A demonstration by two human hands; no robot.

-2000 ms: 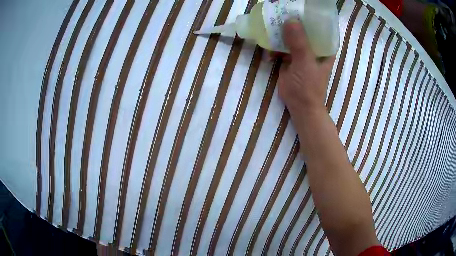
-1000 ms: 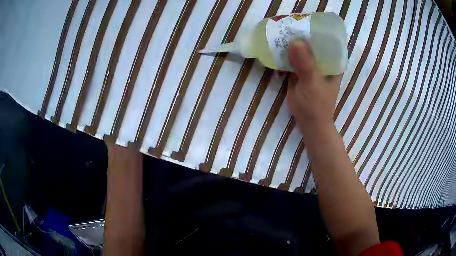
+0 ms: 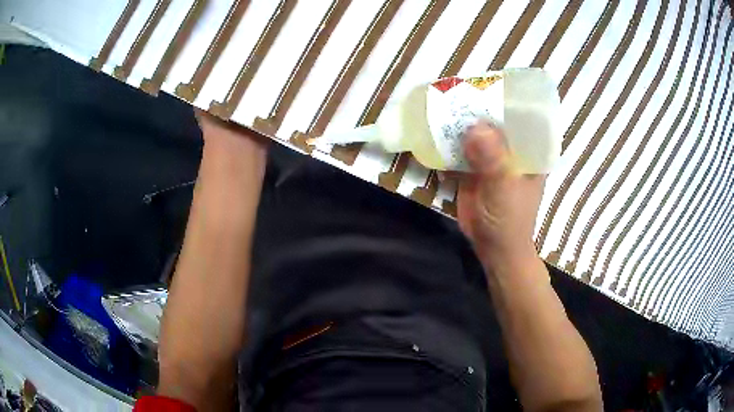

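Observation:
My right hand [image 3: 495, 189] holds the translucent pale yellow glue bottle [image 3: 527, 121], lying sideways with its white nozzle pointing left. The nozzle tip is at the near end of one brown strap strip [image 3: 342, 90], close to the table edge. Many brown strips lie in parallel rows on the white cover sheet [image 3: 318, 48], with small wider steps at their near ends. My left forearm reaches up to the table edge; the left hand itself is hidden at or under the edge.
The white table edge runs slantwise from upper left to lower right. Below it are my dark clothing [image 3: 362, 322] and dark floor. A blue object [image 3: 80, 322] and a pale item [image 3: 141, 314] lie at the lower left, by a curved white edge.
The bottle's nozzle has moved along the strip to its near end at the table edge. The view has shifted towards my body, and more of my left forearm shows.

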